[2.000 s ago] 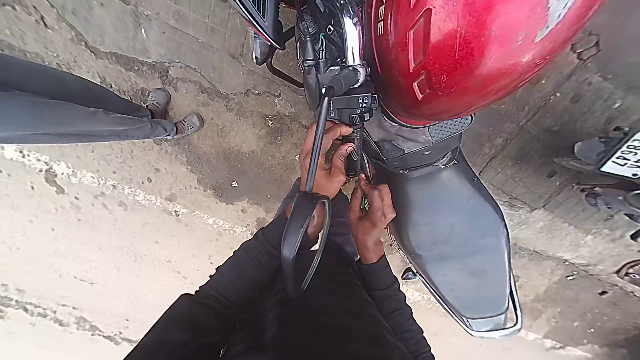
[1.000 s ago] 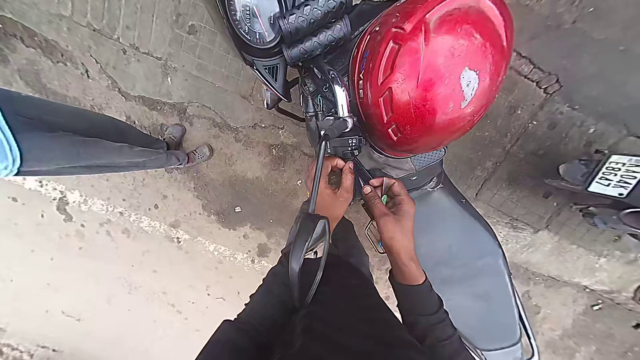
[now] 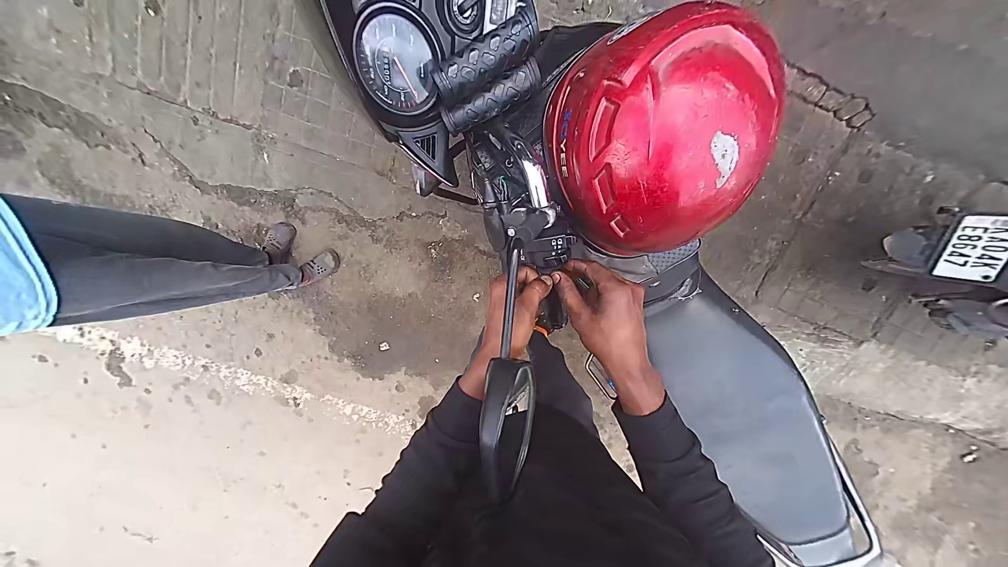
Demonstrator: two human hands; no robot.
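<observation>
Both of my hands meet at the handlebar end of a parked motorcycle, just below its switch housing point(image 3: 549, 250). My left hand point(image 3: 513, 303) is behind the mirror stem point(image 3: 511, 295), its thumb and finger pinched on the dark handlebar grip point(image 3: 554, 309) or a small part on it; which one is hidden. My right hand point(image 3: 606, 311) touches the same spot from the right, thumb and forefinger together; what lies between them cannot be seen. The black rear-view mirror point(image 3: 504, 425) hangs over my left sleeve.
A red helmet point(image 3: 669, 126) sits over the fuel tank, beside the speedometer point(image 3: 396, 61). The grey seat point(image 3: 740, 409) lies to the right. A person in grey trousers point(image 3: 157, 260) stands at the left. Part of another vehicle point(image 3: 909, 252) with a plate is at the right edge.
My right hand has moved up to the switch housing, meeting my left hand. The green thing seen earlier at my right hand no longer shows. The view has shifted, bringing in the speedometer.
</observation>
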